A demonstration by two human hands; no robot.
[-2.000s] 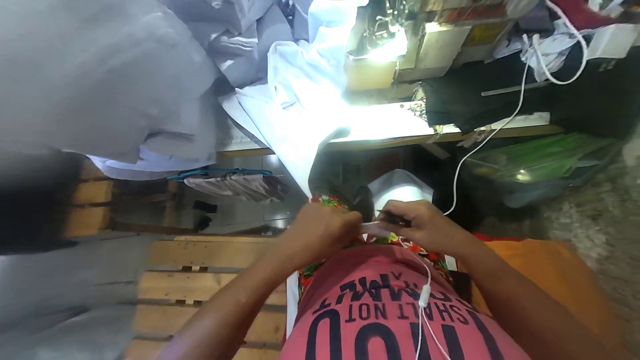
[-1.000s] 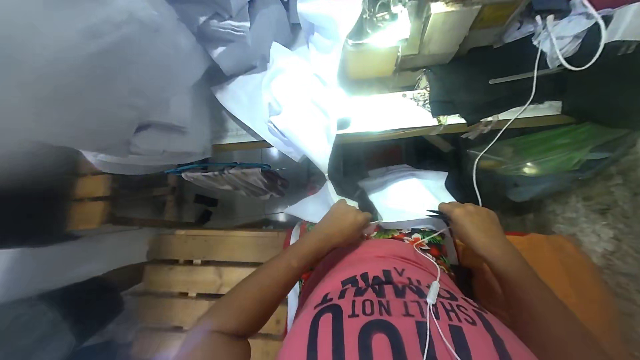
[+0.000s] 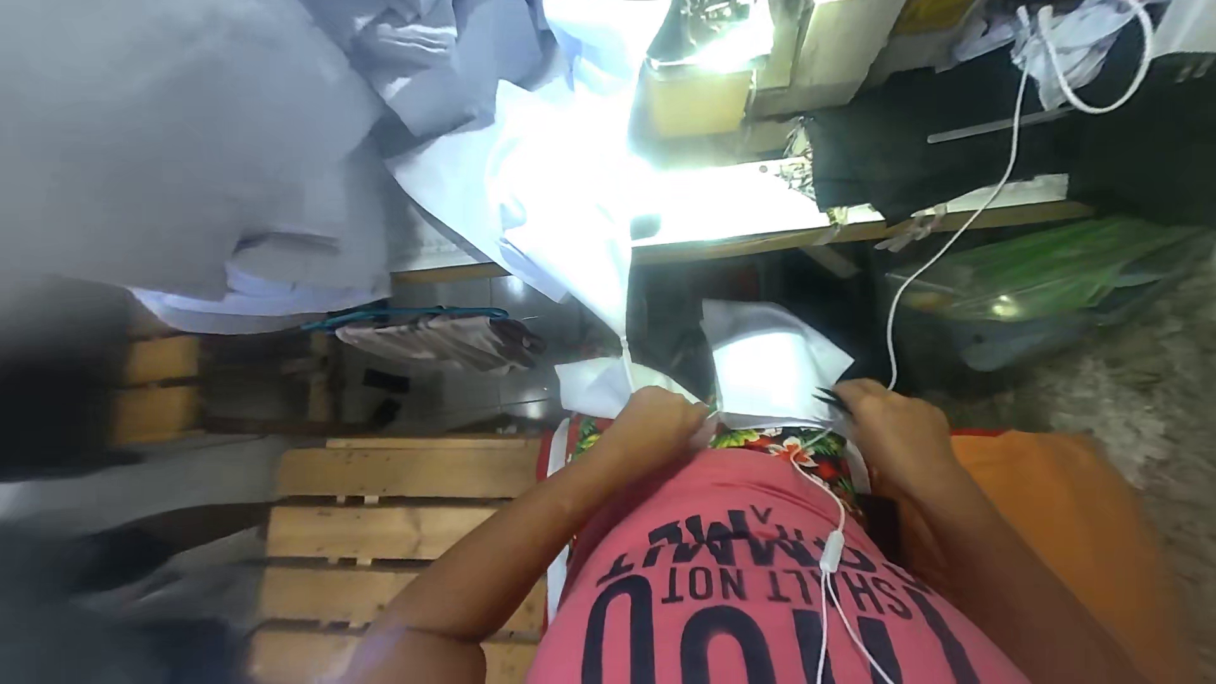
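Note:
My left hand (image 3: 665, 418) is closed on the edge of white fabric (image 3: 598, 385) over my lap. To its right, another white fabric piece (image 3: 774, 366) lies across my knees. My right hand (image 3: 888, 418) is at that piece's right edge, closed on a small dark pointed tool (image 3: 831, 399), perhaps thread snips; its blades point left. A twisted strip of white cloth (image 3: 625, 351) runs up from near my left hand to a larger white cloth (image 3: 570, 190) hanging over the table edge.
Ahead is a brightly lit worktable (image 3: 750, 209) with a wooden edge. Grey-white fabric (image 3: 190, 142) is heaped at left, above a blue hanger (image 3: 408, 313). A wooden slatted bench (image 3: 408, 532) stands at left. A white cord (image 3: 912, 285) and a green plastic bag (image 3: 1035, 271) are at right.
My hands were close together two seconds ago and have moved apart. The white pieces on my lap now lie more spread out.

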